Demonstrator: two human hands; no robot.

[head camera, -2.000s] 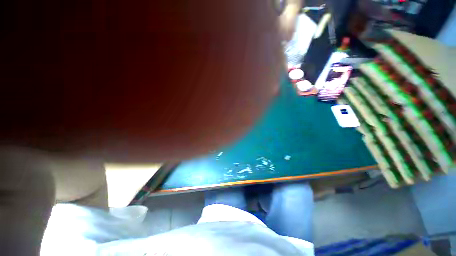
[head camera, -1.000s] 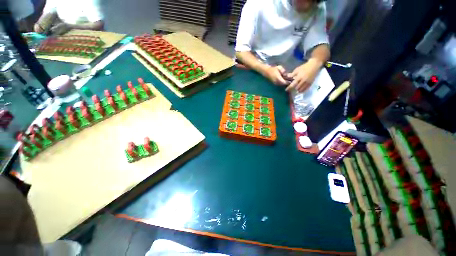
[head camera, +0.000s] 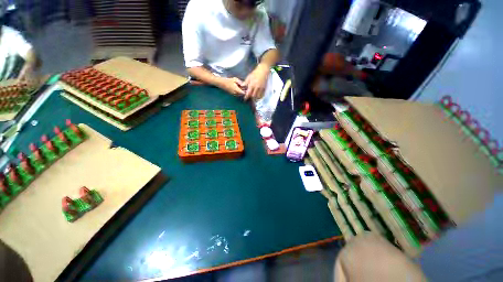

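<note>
An orange-red fixture [head camera: 212, 156] lies on the green bench, its pockets filled with green boards. On the cardboard sheet [head camera: 118, 171] at left, a pair of green boards with red loops [head camera: 81, 204] lies apart from a row of looped boards [head camera: 36, 160]. A blurred, skin-toned rounded shape, apparently part of my right hand or arm [head camera: 378, 261], is cut off by the bottom edge beside the stacked layers; its fingers cannot be made out. A dark blurred shape at the lower left edge may be my left hand or arm [head camera: 11, 267].
Stacked board layers [head camera: 380, 182] with cardboard stand at right. A white device [head camera: 310, 179], a lit phone [head camera: 299, 144] and two white discs lie beside them. A person in a white shirt [head camera: 220, 41] sits opposite. Another layered stack [head camera: 110, 91] is at back left. A dark machine is behind.
The view has swung right, so the bench things sit further left and more of the right stack shows. The skin-toned shape at the bottom right shows larger. The fixture and boards look unmoved.
</note>
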